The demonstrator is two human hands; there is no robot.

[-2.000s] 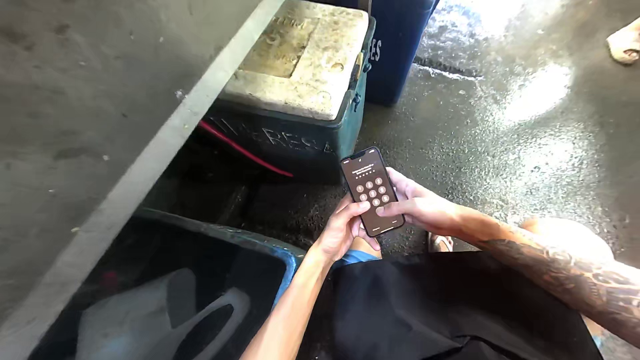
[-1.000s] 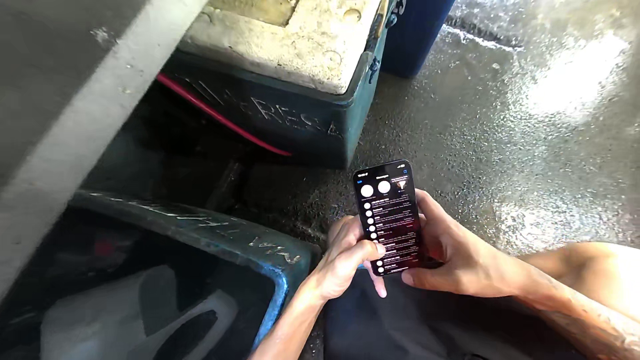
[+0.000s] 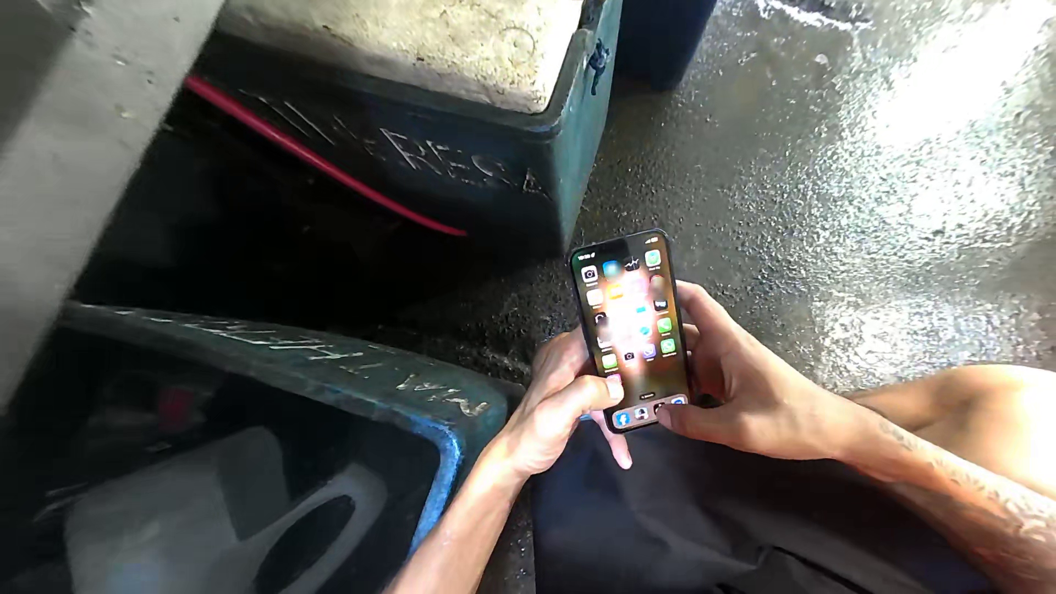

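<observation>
A smartphone (image 3: 631, 330) in a dark frame is held upright between both hands over dark cloth on the lap (image 3: 709, 520). Its lit screen shows a grid of app icons. My left hand (image 3: 561, 396) grips the phone's left side, with the thumb over the lower left of the screen and a finger showing below the phone. Along the right edge is my right hand (image 3: 742, 388), its fingers partly hidden behind the phone and its thumb at the bottom row of icons.
A dark green bin with scratched lettering (image 3: 462, 157) has a stained pale lid (image 3: 412, 41). Below it at left stands an open blue-rimmed tub (image 3: 441, 462) holding a pale handled container (image 3: 173, 511). A red strip (image 3: 322, 161), a grey beam (image 3: 91, 165) and wet floor (image 3: 767, 181) are visible.
The phone screen has gone from a keypad, through a dark list, to the icon grid. Both hands have kept hold of the phone. The view has moved closer to the bins.
</observation>
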